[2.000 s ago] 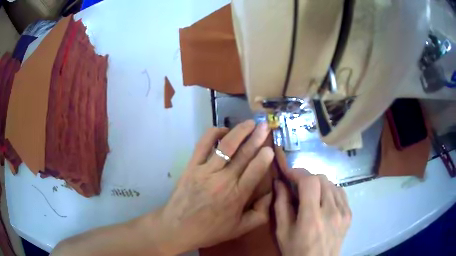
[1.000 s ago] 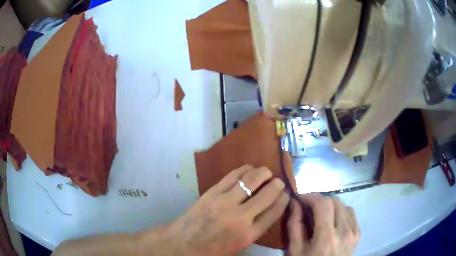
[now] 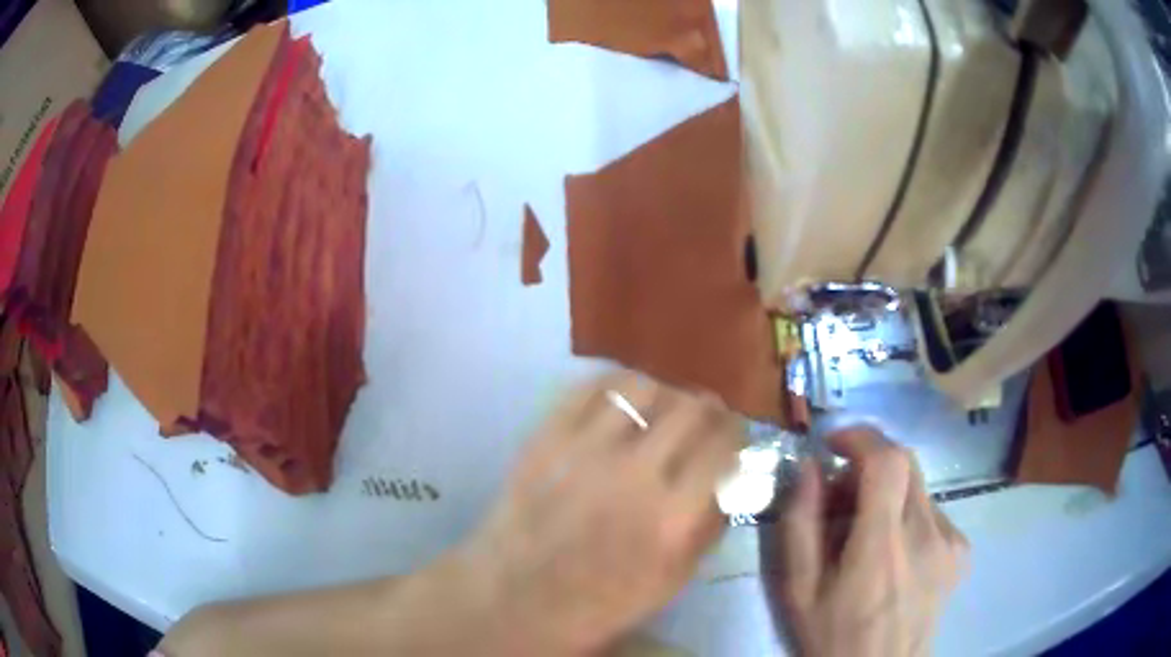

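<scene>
A rust-brown fabric panel (image 3: 668,263) lies flat left of the presser foot area (image 3: 822,359), its right edge running beside the small yellow part. Its near edge ends at my left fingers. My left hand (image 3: 610,494), blurred and wearing a ring, is just below the panel; its fingertips are hidden or smeared. My right hand (image 3: 867,546) is in front of the foot with fingers bent and thumb near the index finger; I cannot tell if anything is between them. The cream machine head (image 3: 899,154) hides the needle.
A thick fabric bundle (image 3: 283,270) stands left, with a second red-topped bundle (image 3: 64,205) beyond it. A brown panel (image 3: 642,28) lies behind, a small brown scrap (image 3: 533,247) left of the work. A black phone (image 3: 1092,362) lies on a brown piece (image 3: 1085,449) at right.
The panel has moved away from me, past the foot, and its near edge has left my hands' earlier grip area. My left hand is more blurred. The whole view has shifted, scene moving right.
</scene>
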